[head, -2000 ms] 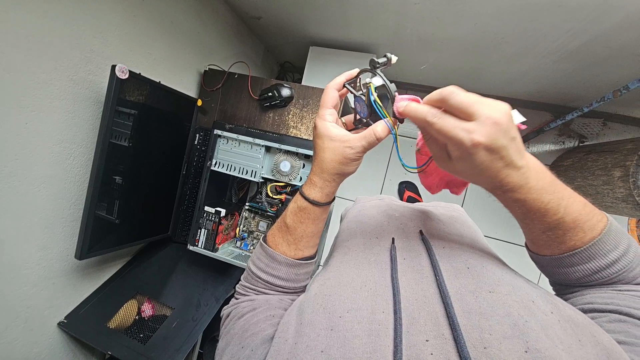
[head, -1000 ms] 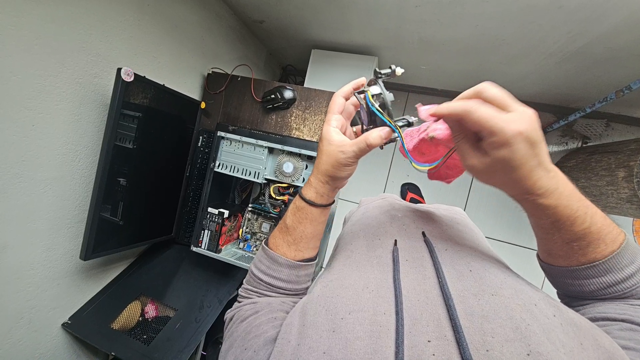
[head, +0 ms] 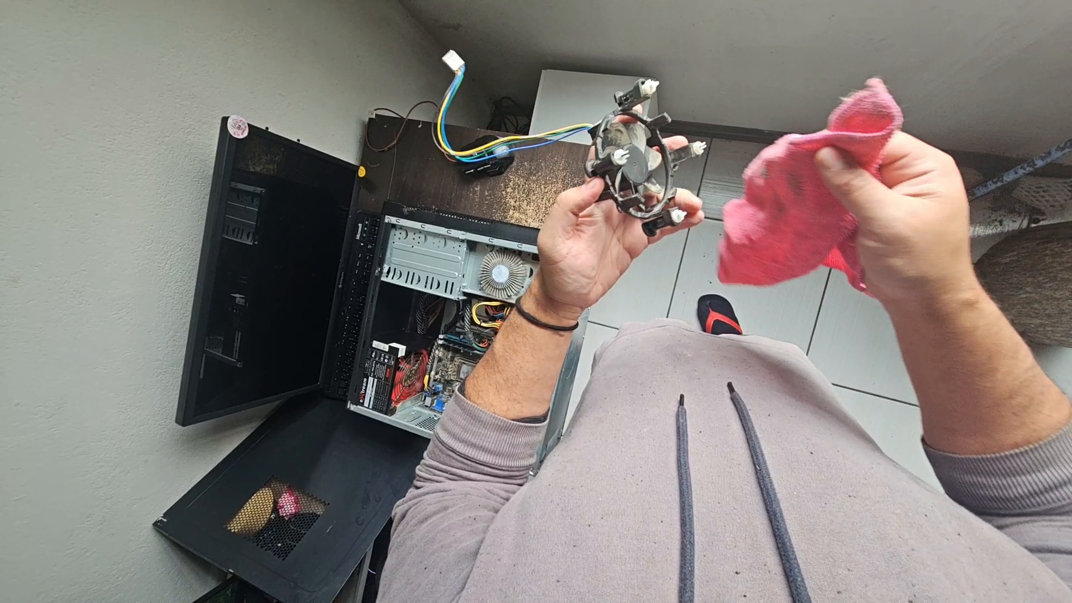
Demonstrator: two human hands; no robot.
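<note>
My left hand [head: 599, 239] holds up a black CPU cooler fan [head: 638, 164] by its round frame, thumb on the near side. White-tipped push pins stick out from the fan's legs. Its blue, yellow and black wires arch leftward to a white connector [head: 453, 60] hanging free in the air. To the right, my right hand [head: 892, 213] pinches a pink cloth [head: 796, 205] with dark smudges, held apart from the fan. Below and left of my left hand lies an open computer case [head: 425, 255], showing a round metal heatsink [head: 502, 273], cables and boards.
A monitor [head: 268, 276] and a keyboard [head: 353, 306] stand left of the case. On the dark wooden desk [head: 536, 188], a black mouse [head: 487, 159] lies behind the wires. A black side panel [head: 335, 486] with a mesh window is at lower left. A white box [head: 578, 100] sits beyond.
The cloth, close beside the fan earlier, is now apart from it at the right. My left hand has turned the fan, and its wires, which hung to the right, now extend left.
</note>
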